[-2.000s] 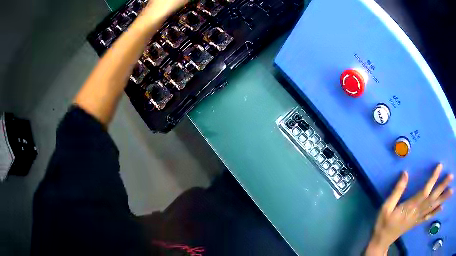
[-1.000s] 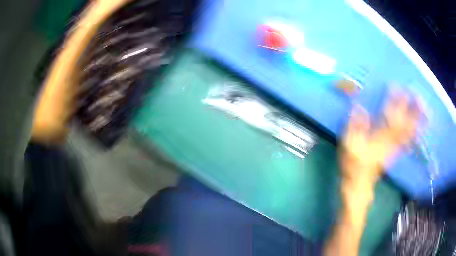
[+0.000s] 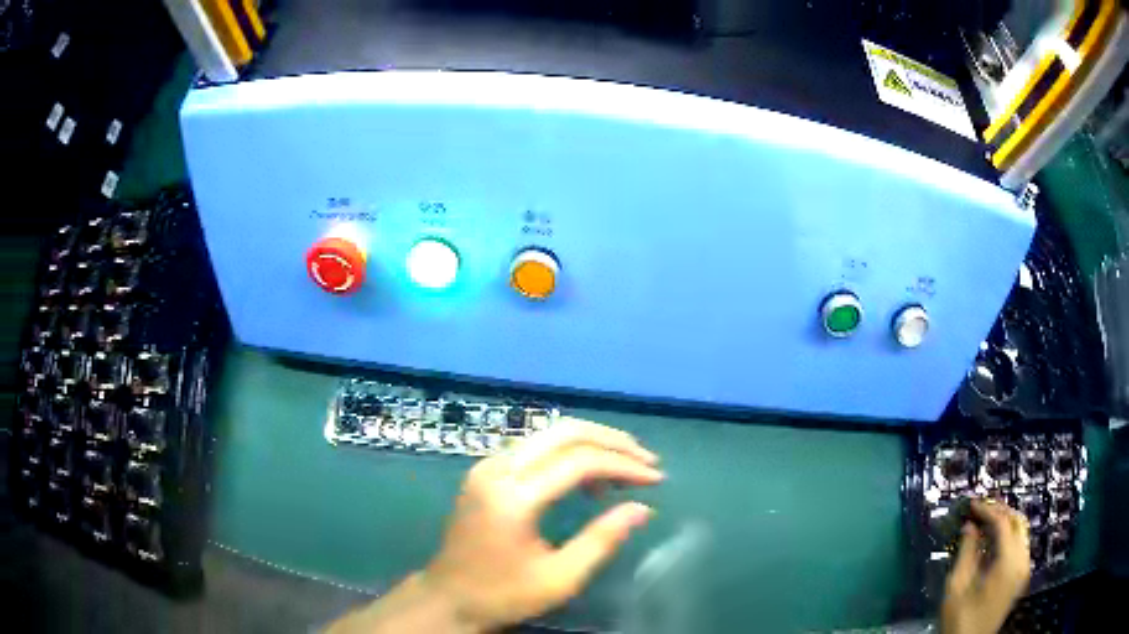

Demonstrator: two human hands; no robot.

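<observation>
My left hand (image 3: 545, 526) is in front of the blue panel, fingers curved and apart with nothing in them, over the green mat. It covers the right end of a small clear blister strip (image 3: 427, 421) with a few black parts. My right hand (image 3: 987, 570) is at the right black tray (image 3: 916, 520), fingertips down at a module (image 3: 953, 518) in a pocket. The fingers hide whether it is gripped. Other modules (image 3: 1000, 463) sit in this tray's rows.
The blue control panel (image 3: 693, 260) has a red emergency stop (image 3: 336, 265), a lit white button (image 3: 433, 263), and orange (image 3: 535, 274), green (image 3: 842, 313) and white (image 3: 910, 326) buttons. A filled black tray (image 3: 192, 495) lies left. Yellow-black guard posts (image 3: 1059, 87) stand behind. A blurred pale patch (image 3: 675, 557) shows low centre.
The view has swung to face the panel. My left hand has come from the left tray to mid-mat. My right hand has left the panel for the right tray. The left white button is now lit.
</observation>
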